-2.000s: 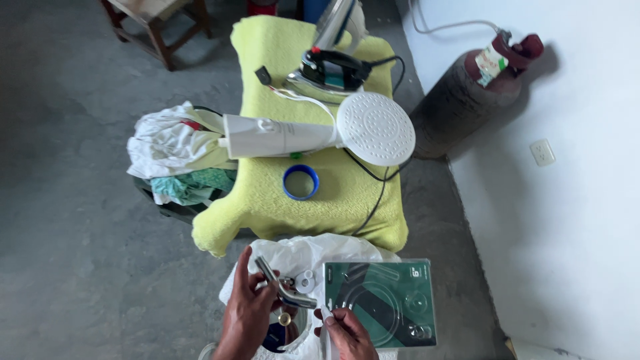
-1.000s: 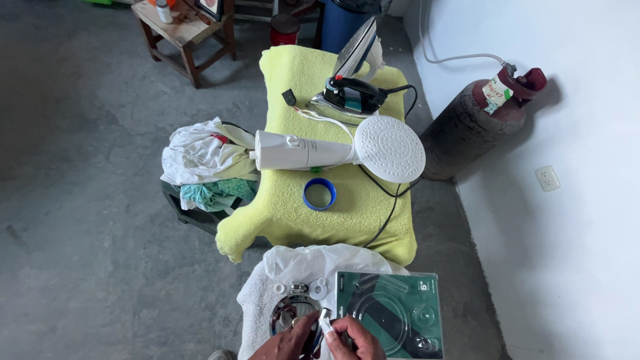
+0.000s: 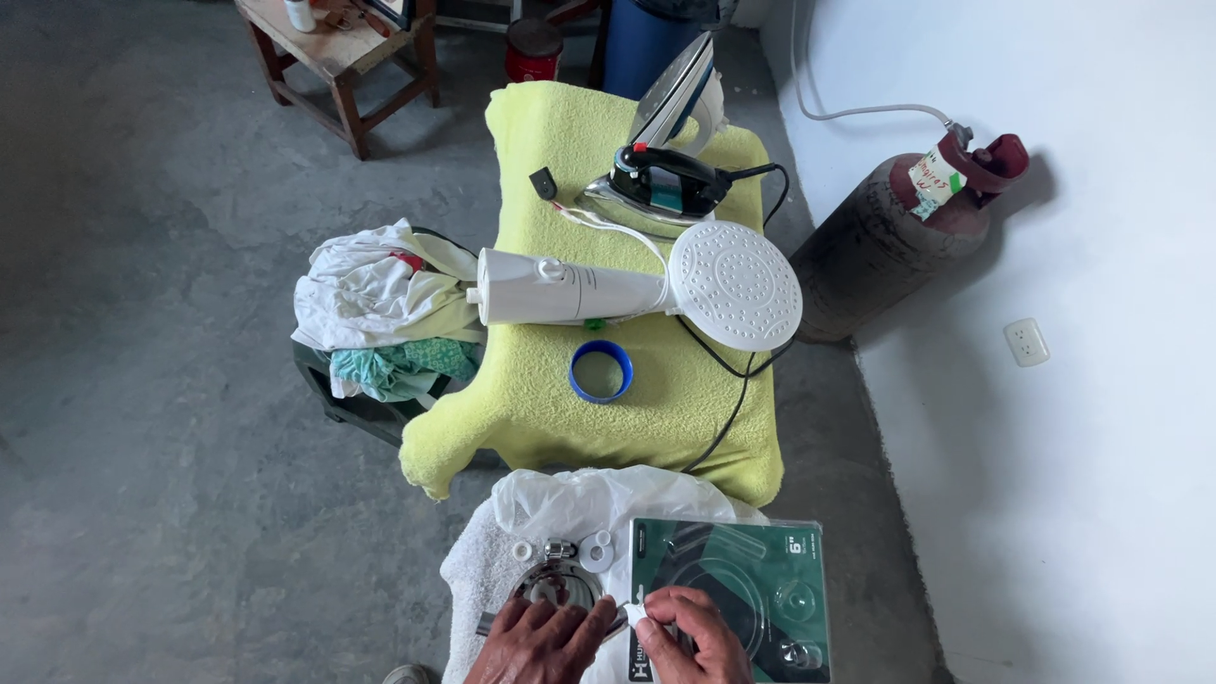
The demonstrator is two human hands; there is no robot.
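My left hand [image 3: 537, 641] is closed over a metal tube [image 3: 485, 623], whose end shows at its left. Between the thumb and index finger of my right hand [image 3: 692, 632] is a small white piece [image 3: 635, 613], close beside the left fingertips. A round chrome shower head [image 3: 560, 581] lies just beyond my left hand, partly hidden by it. Near it are a chrome fitting [image 3: 560, 548], a white ring [image 3: 522, 550] and white washers [image 3: 597, 551]. A green package with clear plastic [image 3: 798, 589] lies under and beside my right hand.
A yellow towel-covered table [image 3: 532, 399] holds a white electric shower head [image 3: 570, 290], two irons [image 3: 665, 185] and a blue tape roll [image 3: 600, 371]. A clothes-filled basket [image 3: 351, 408] stands left, a gas cylinder [image 3: 883, 237] right, near the wall. A wooden stool [image 3: 351, 104] stands farther back.
Two seconds ago my left hand held the chrome tube raised and tilted; now that hand is lower, over the tube, with its back up. The small chrome and white parts show more plainly.
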